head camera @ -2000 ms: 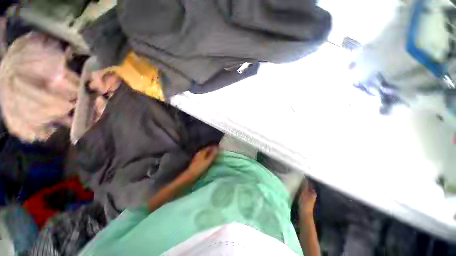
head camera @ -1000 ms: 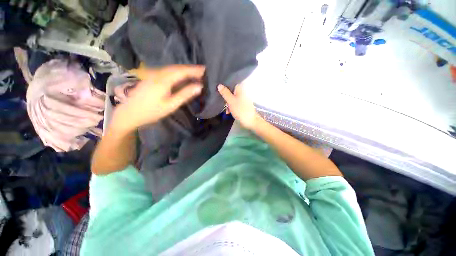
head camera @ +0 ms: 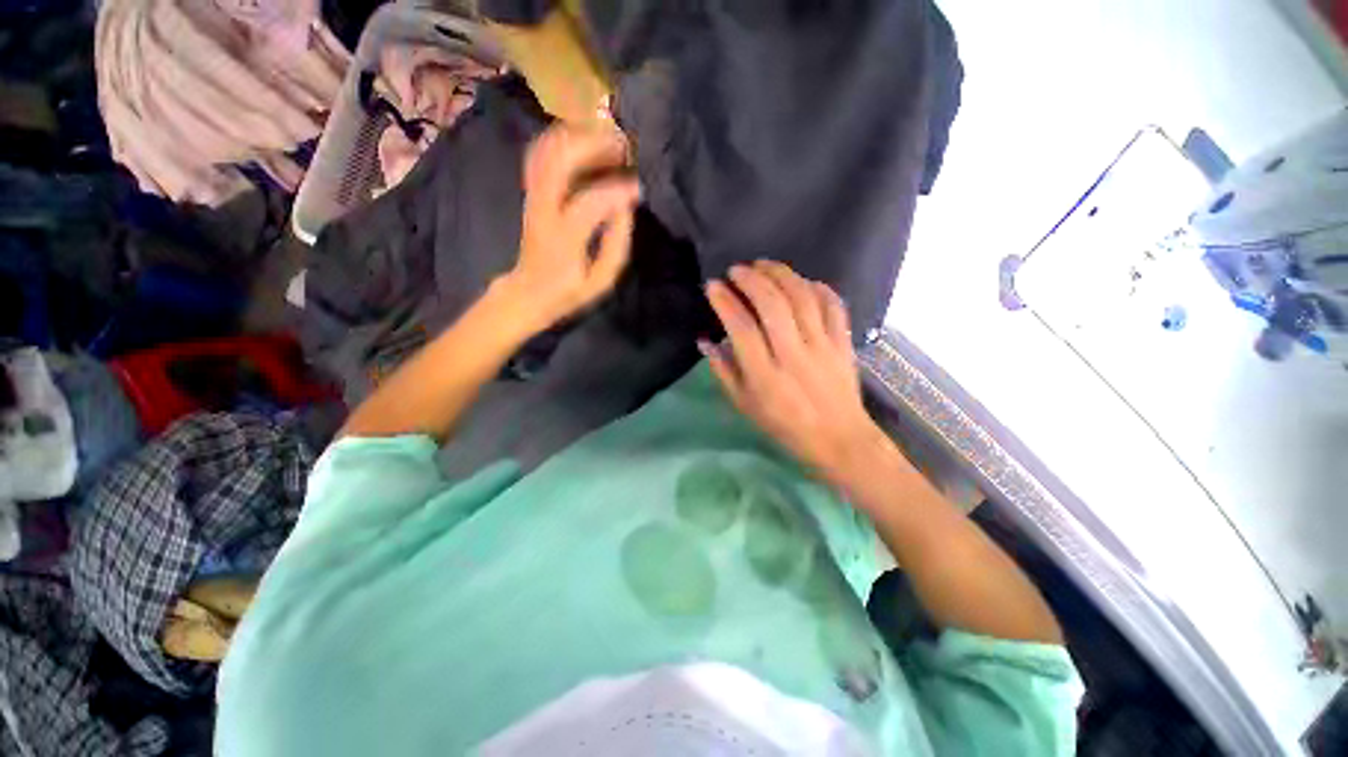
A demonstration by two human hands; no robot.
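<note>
The dark grey garment piece point(head camera: 798, 148) lies in folds over the end of the white machine table and hangs down towards my lap. My left hand point(head camera: 574, 222) is at its left part, fingers curled and slightly blurred, with a gap between thumb and fingers. Whether it pinches cloth cannot be told. My right hand point(head camera: 791, 348) rests on the garment's near part by the table edge, fingers extended and the thumb apart from them. A dark fold lies between the hands. The fingertips are partly lost against the cloth.
The white machine table point(head camera: 1035, 385) has a ruler-like front edge. The sewing machine's needle area point(head camera: 1271, 303) is at the right. A light basket point(head camera: 337, 163) with pink pieces, a pale pink heap point(head camera: 222, 89), a red stool point(head camera: 222, 382) and checked fabric point(head camera: 141, 510) are at the left.
My left hand has come down onto the garment's left side. My right hand has turned over the cloth with fingers extended. The grey garment is spread wider, and the view has shifted.
</note>
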